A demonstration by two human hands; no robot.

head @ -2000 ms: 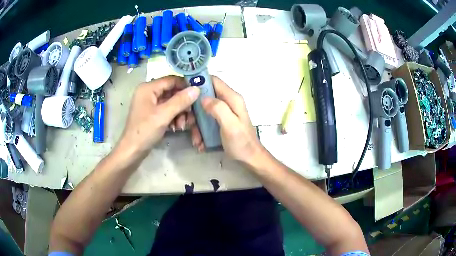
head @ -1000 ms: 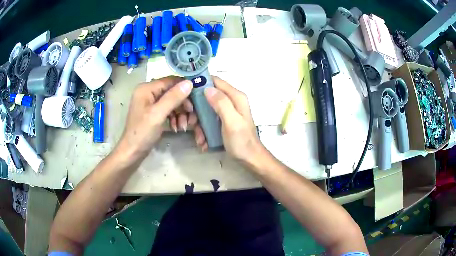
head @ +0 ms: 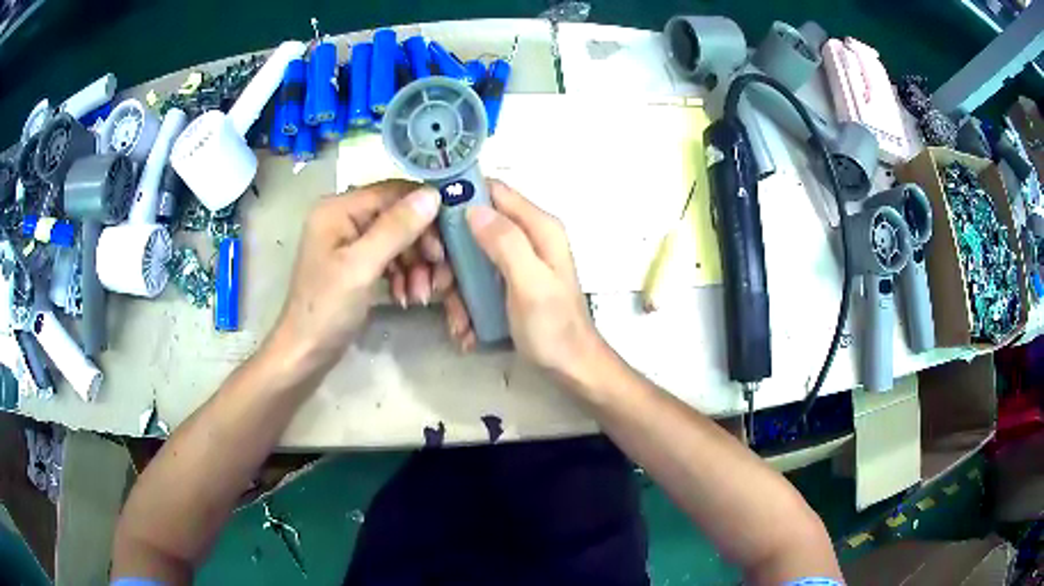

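Note:
A grey handheld fan (head: 479, 280) is held above the bench in front of me, its round spoked head at the top and its handle pointing down and slightly right. My left hand (head: 364, 246) holds it from the left, the thumb beside the dark switch plate (head: 457, 192), which shows a small white mark. My right hand (head: 529, 263) grips the handle from the right, its thumb on the upper handle. Some fingertips show behind the handle; the rest are hidden by it.
A black electric screwdriver (head: 742, 258) with a cord lies right. Blue cells (head: 361, 82) are piled at the back. White and grey fans (head: 214, 158) lie left, more grey fans (head: 879, 286) right. A cardboard box (head: 952, 252) holds green boards. A yellowish stick (head: 657, 270) lies on the sheets.
My left thumb has moved off the handle just below the switch plate to its left edge. My right thumb has shifted up slightly. The fan stays almost in place.

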